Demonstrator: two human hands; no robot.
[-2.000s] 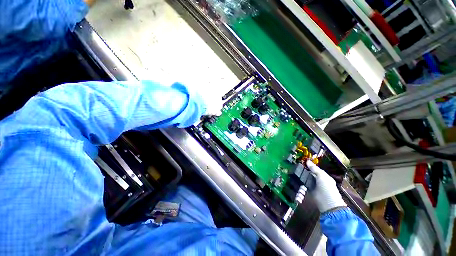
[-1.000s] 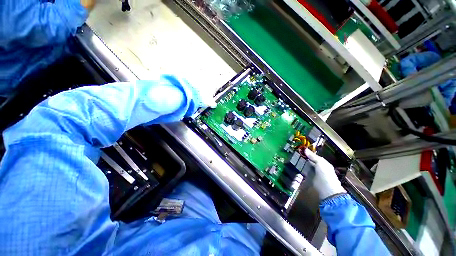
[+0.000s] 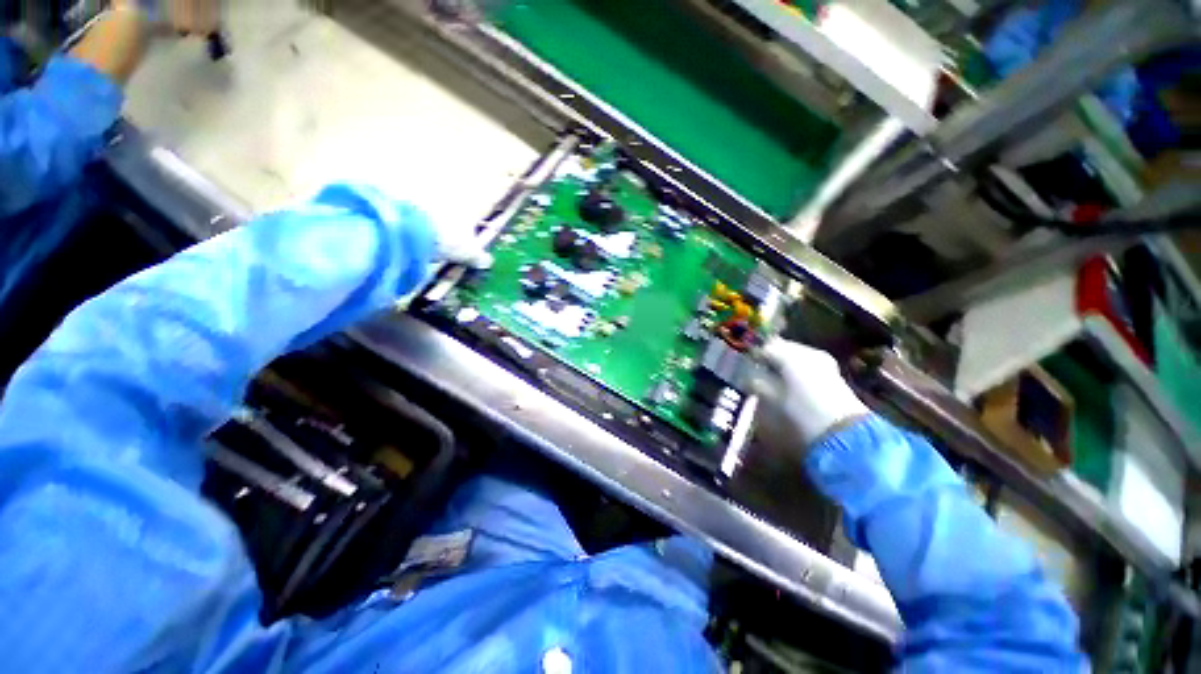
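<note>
A green circuit board (image 3: pixel 652 323) with black round parts, a yellow-red cluster and grey blocks lies in a dark pallet (image 3: pixel 580 392) with silvery end bars, between the conveyor rails. My left hand (image 3: pixel 461 253), white-gloved, is at the pallet's left end; the sleeve hides most of it, and its grip cannot be seen. My right hand (image 3: pixel 810 388), white-gloved, has its fingers on the pallet's right end, beside the grey blocks. The picture is blurred.
The front conveyor rail (image 3: pixel 527 419) runs close before my body. A black tote (image 3: pixel 428 435) with silvery-barred pallets is below my left arm. Another person's hand (image 3: pixel 112 46) is at the upper left. A green-matted shelf (image 3: pixel 672 92) lies beyond the back rail.
The view has shifted, so the board appears further up and left. Both hands stay at the pallet's ends. My right fingers have moved from the yellow-red cluster to the pallet's end.
</note>
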